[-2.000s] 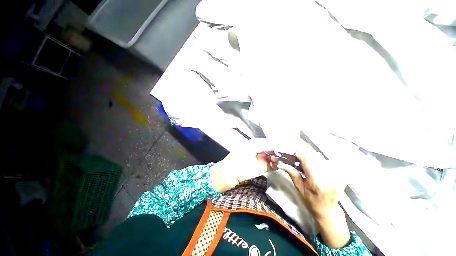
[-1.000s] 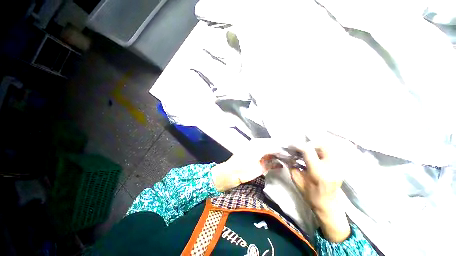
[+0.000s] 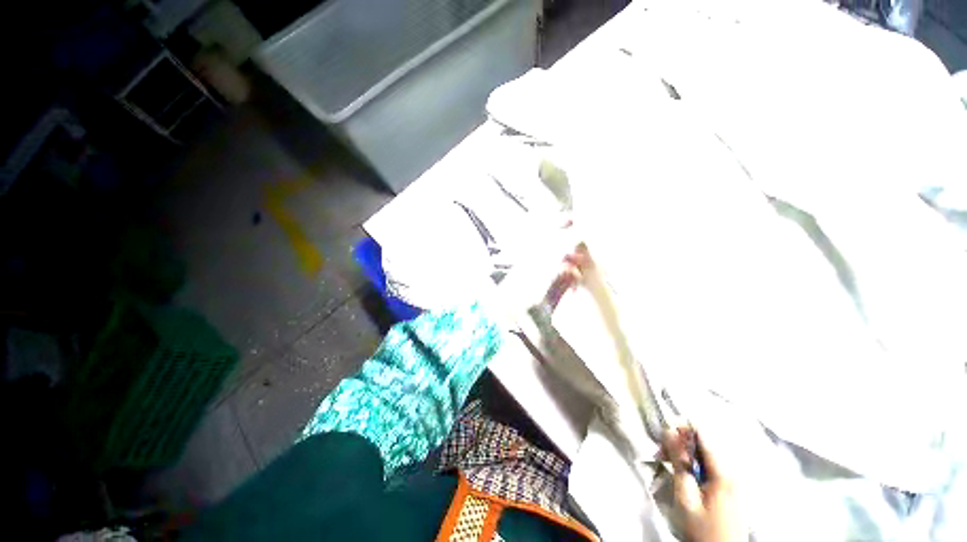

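Observation:
A large white garment [image 3: 742,275] lies spread and bunched over the table, much of it washed out by glare. My left hand [image 3: 549,277] is at the garment's left part, partly lost in glare, its fingers closed on a fold. My right hand [image 3: 708,492] is near the lower edge of the picture, closed around thread snips [image 3: 697,462]; a dark and blue part shows between the fingers, the rest is hidden. A pale garment edge runs between my two hands. Loose threads cannot be made out.
A grey plastic bin [image 3: 424,101] stands beyond the table's left corner. Something blue [image 3: 373,265] shows below that corner. A green crate [image 3: 175,386] stands on the floor at the left.
My hands, close together before, are now apart: the left has reached up and away, the right is lower. The view has shifted, showing more of the grey bin.

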